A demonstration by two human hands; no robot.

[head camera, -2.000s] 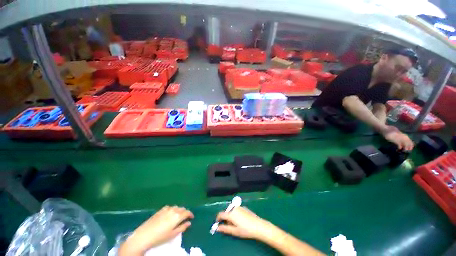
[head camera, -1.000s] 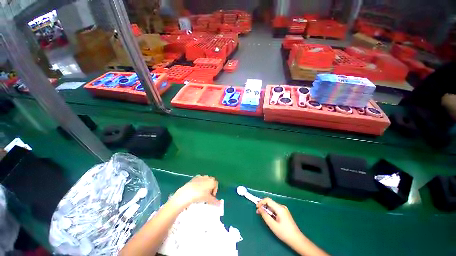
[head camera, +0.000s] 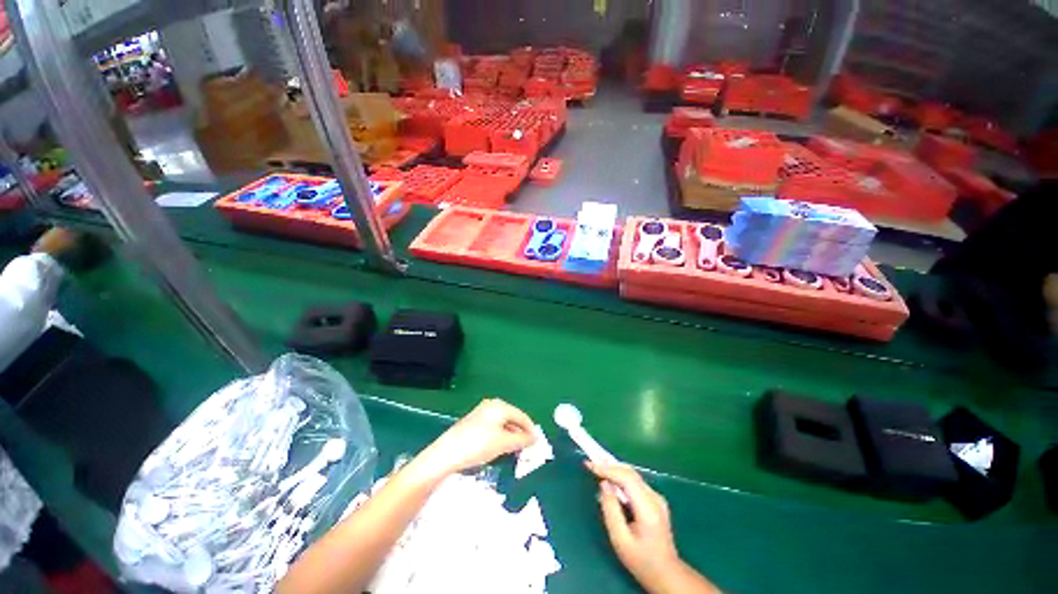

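Observation:
My left hand (head camera: 493, 434) pinches a small white paper piece (head camera: 533, 453) above a pile of white paper pieces (head camera: 458, 543). My right hand (head camera: 636, 519) holds a white corded accessory (head camera: 581, 434) by its strip, with the round disc end pointing up and away. The two hands are apart. A clear plastic bag (head camera: 249, 476) full of white corded accessories lies left of my left forearm.
A black insert (head camera: 334, 328) and black lid (head camera: 415, 348) sit on the green belt (head camera: 557, 348) ahead; another insert, lid and open box base (head camera: 977, 456) are at right. Red trays (head camera: 754, 290) line the far side. A metal post (head camera: 337, 139) stands left. People's arms show at both sides.
My left hand has lifted a white paper piece off the pile. My right hand still holds the accessory. The black boxes on the belt have shifted right in view.

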